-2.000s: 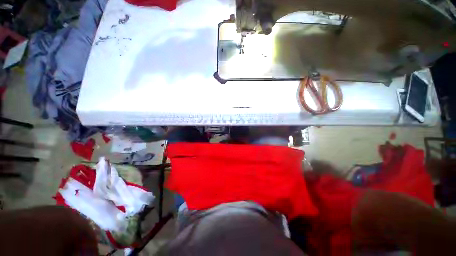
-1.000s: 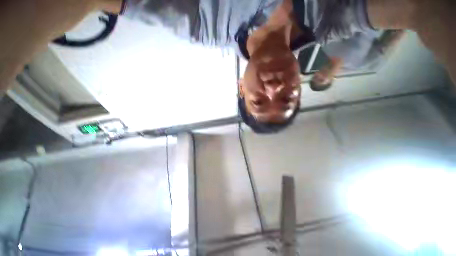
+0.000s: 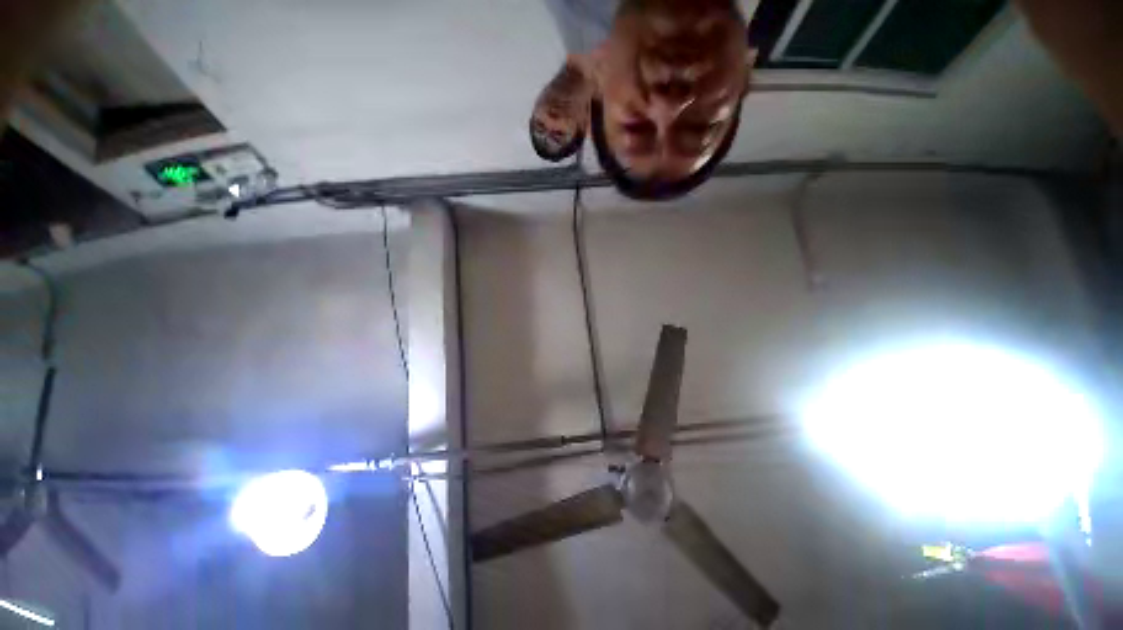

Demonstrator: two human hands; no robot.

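No worked piece shows; the view is upside down and faces the ceiling. A person's head [image 3: 671, 105] hangs in from the top edge, nearest the middle. Dark, blurred skin-toned shapes fill the top left and top right corners; they look like parts of arms cut off by the edge. Neither my left hand nor my right hand can be made out.
A second person's head [image 3: 560, 117] shows beside the first. A three-bladed ceiling fan [image 3: 647, 490], a bright round lamp [image 3: 281, 511] and a larger glare [image 3: 954, 431] are overhead. A green lit display [image 3: 176, 170] is at the left. A blurred red thing [image 3: 1028, 566] is at the lower right.
The view has swung from the sewing table and red cloth to the ceiling. Since then the near person has shifted up, partly out of the picture, and more of the fan and lamps shows.
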